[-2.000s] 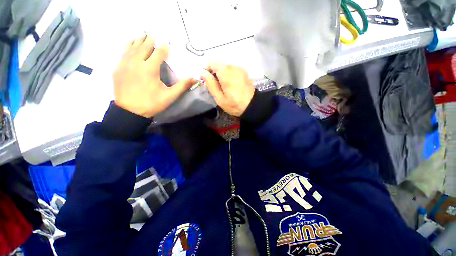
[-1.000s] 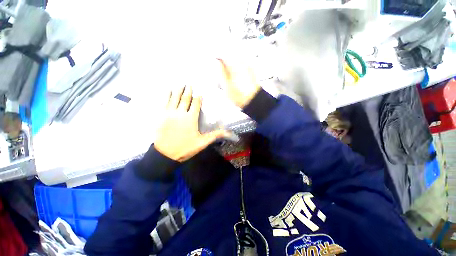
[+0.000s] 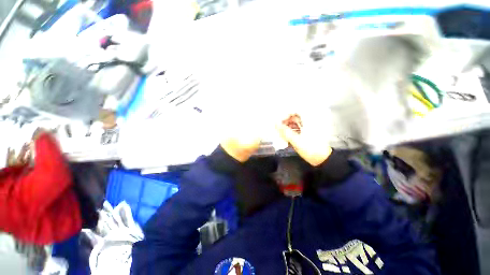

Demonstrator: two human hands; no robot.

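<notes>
My left hand [image 3: 242,146] is at the table's front edge, its fingers washed out to white. My right hand [image 3: 304,140] is close beside it on the right, fingers curled, also overexposed. Whether either hand holds cloth cannot be told. The stack of cut pieces [image 3: 181,90] lies left of my hands, mostly washed out. A small dark label [image 3: 197,109] lies near it. The grey fabric pile [image 3: 370,88] drapes right of my hands. The sewing machine's needle area [image 3: 319,52] is blurred beyond them.
Scissors with green and yellow handles [image 3: 428,95] lie at right. A blue plastic crate [image 3: 141,194] with white pieces [image 3: 115,239] is below the table at left. A person's red sleeve [image 3: 43,188] is at far left, near a neighbouring machine [image 3: 62,88]. A blue stripe [image 3: 365,14] runs across the top.
The view has swung left and up, bringing in the red sleeve and neighbouring machine. My hands have come closer together, and my right hand's fingers have curled.
</notes>
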